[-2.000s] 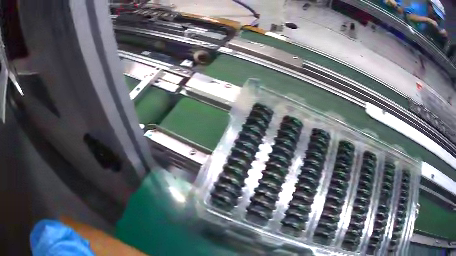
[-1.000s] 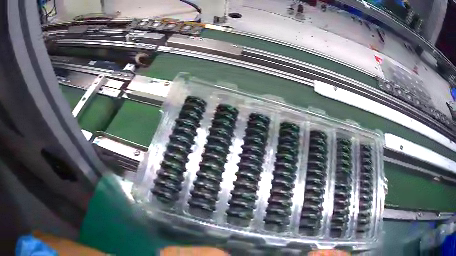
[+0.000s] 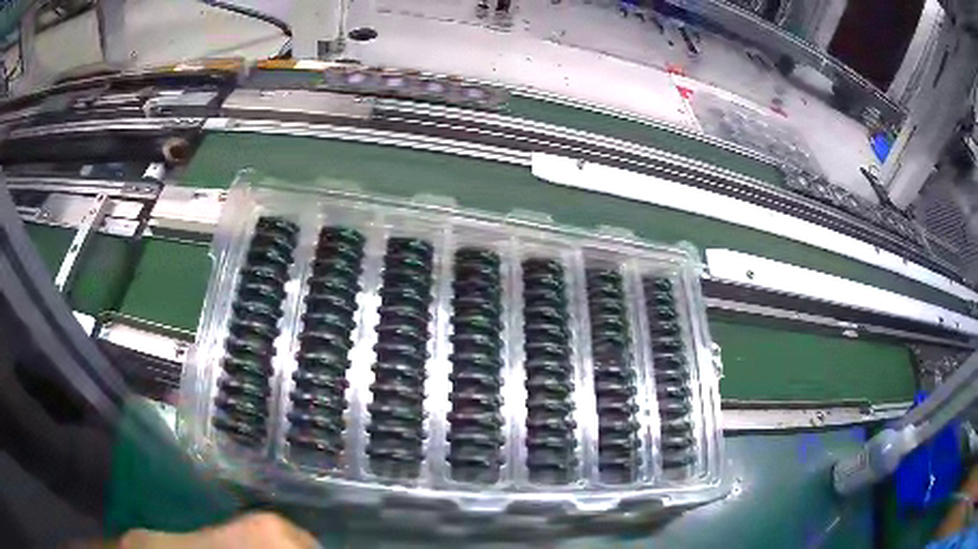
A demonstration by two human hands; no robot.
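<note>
A large clear blister tray (image 3: 702, 375) lies in front of me, tilted in view, across the conveyor edge and the green mat. Its seven columns hold black discs (image 3: 475, 365) standing on edge. My left hand (image 3: 220, 534) shows only as a blurred strip of skin at the bottom edge, below the tray's near left corner. Its fingers and anything in them are cut off. My right hand cannot be made out; a sliver of skin and blue cloth shows at the lower right edge.
A green conveyor belt (image 3: 815, 362) with metal rails runs behind and right of the tray. A translucent white bottle (image 3: 877, 459) and a blue object (image 3: 929, 463) are at the lower right. A dark grey post (image 3: 48, 375) stands at the left. Green mat (image 3: 778, 472) shows beside the tray.
The view has turned right, so the tray sits further left in the picture. The bottle has come into view. The blue sleeve at lower left and a fingertip at the bottom centre have left the picture.
</note>
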